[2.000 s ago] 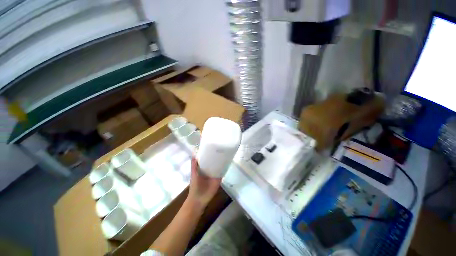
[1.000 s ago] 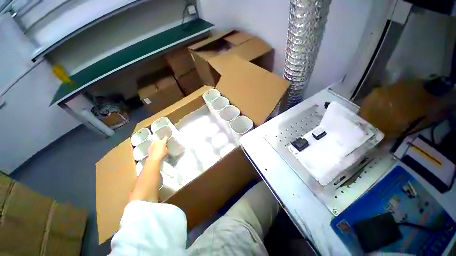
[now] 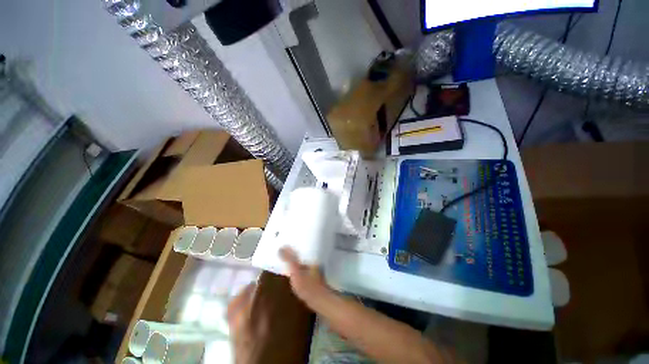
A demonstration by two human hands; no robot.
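A white housing [image 3: 310, 226] is in my right hand [image 3: 306, 279], tilted over the left part of the white-covered jig [image 3: 334, 170]. My fingers are at its lower end, and hand and housing are blurred. The housing hides much of the jig and part of the perforated plate [image 3: 383, 213]. My left hand [image 3: 245, 320] is blurred, lower left of my right hand, over the near edge of the left carton [image 3: 153, 298]. It appears empty with its fingers apart. More white housings [image 3: 222, 243] stand in that carton with open ends showing.
On the white machine table [image 3: 441, 302] are a blue mat [image 3: 466, 227], a black block [image 3: 431, 236] with a cable, and a white-and-black box [image 3: 427, 135]. A brown wrapped block [image 3: 366, 114] stands behind the jig. The right carton [image 3: 605, 284] shows white ends. A silver duct [image 3: 213, 92] hangs at left.
The view has swung right. My left hand, earlier reaching among the housings in the carton, is now at its near edge. My right hand has appeared with a housing over the jig.
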